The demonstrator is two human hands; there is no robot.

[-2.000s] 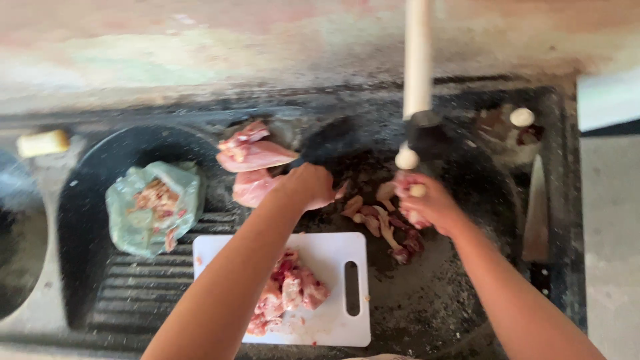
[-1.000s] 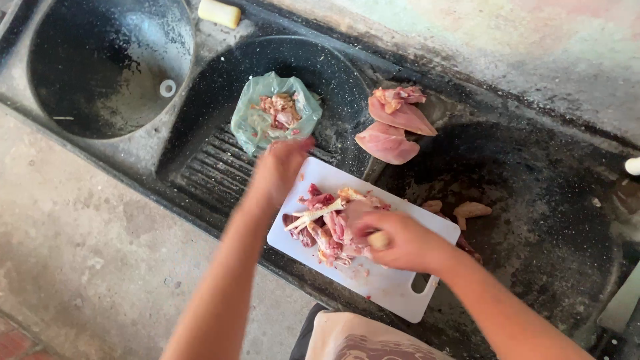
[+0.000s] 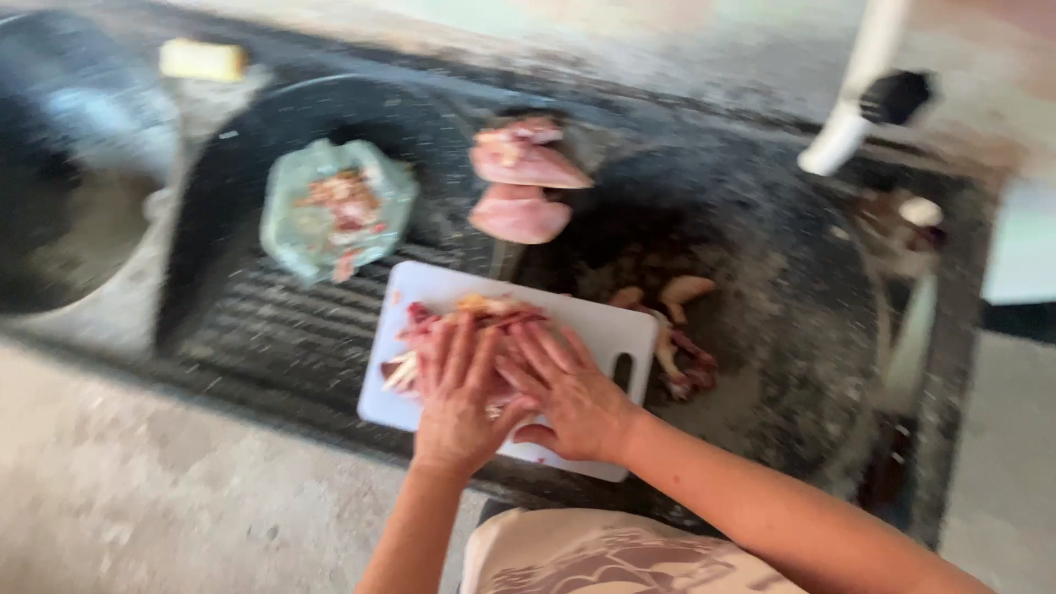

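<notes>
Both of my hands press side by side on a heap of raw meat pieces and bones [image 3: 421,326], which lies on a white plastic cutting board [image 3: 594,326]. My left hand [image 3: 462,388] covers the middle of the heap with its fingers spread. Beside it, my right hand [image 3: 569,388] rests flat on the heap's right part, its thumb near the left one. Neither hand is closed around a piece. Two pale raw chicken breast pieces [image 3: 520,214] sit behind the board. More raw pieces [image 3: 689,363] lie in the dark basin to the right.
On the ribbed drainboard of the black speckled sink [image 3: 239,330] is a green plastic bag [image 3: 289,198] holding scraps. A yellowish block [image 3: 202,59] stands at the back left. The white pipe tap [image 3: 833,140] is at the back right, a knife [image 3: 912,338] along the right edge.
My right hand has moved from the basin by the tap to the cutting board. My left hand has come from near the breast pieces onto the heap. The heap has grown. The view has shifted.
</notes>
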